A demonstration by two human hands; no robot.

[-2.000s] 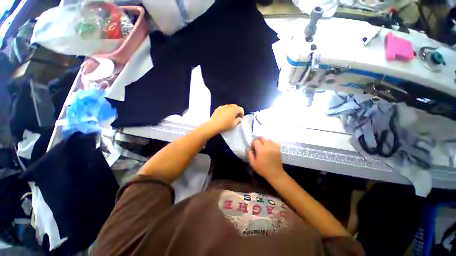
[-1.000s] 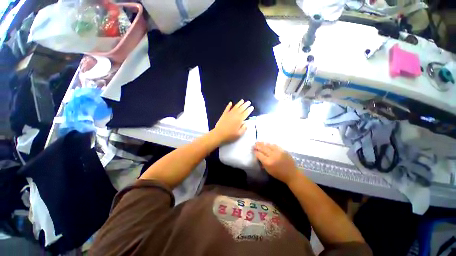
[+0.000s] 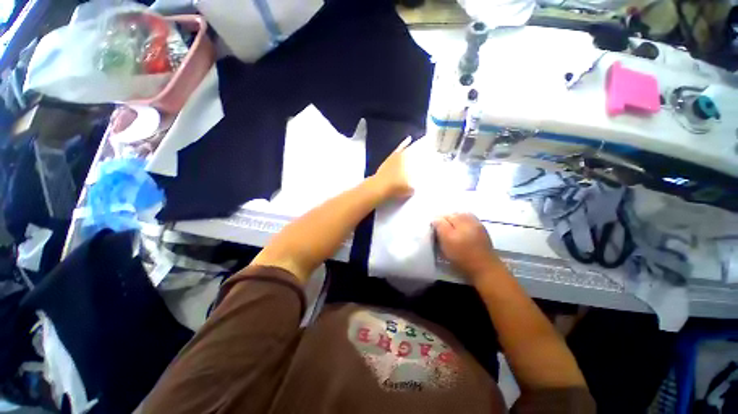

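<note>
A white cloth piece [image 3: 402, 242] lies under my hands at the table's front edge, its lower end hanging over. My left hand [image 3: 394, 171] lies on its upper part, beside the needle area, fingers pointing up and right. My right hand [image 3: 463, 240] rests at its right edge, fingers curled; whether it pinches the cloth is unclear. A dark panel [image 3: 324, 77] spreads left of the sewing machine [image 3: 558, 101], and a dark strip runs down beside the white piece. The needle area is washed out by the lamp.
Grey strips [image 3: 578, 212] with black loops lie right of the needle. A pink block [image 3: 633, 89] is on the machine. A pink basket [image 3: 192, 69], white ring [image 3: 136, 125] and blue crumpled material [image 3: 123, 192] are at left. A blue crate [image 3: 688, 380] stands low right.
My left hand has moved up toward the needle area, with the white piece now higher beneath it. The dark panel's lower right part has shifted, showing more white at its left. The view has shifted slightly.
</note>
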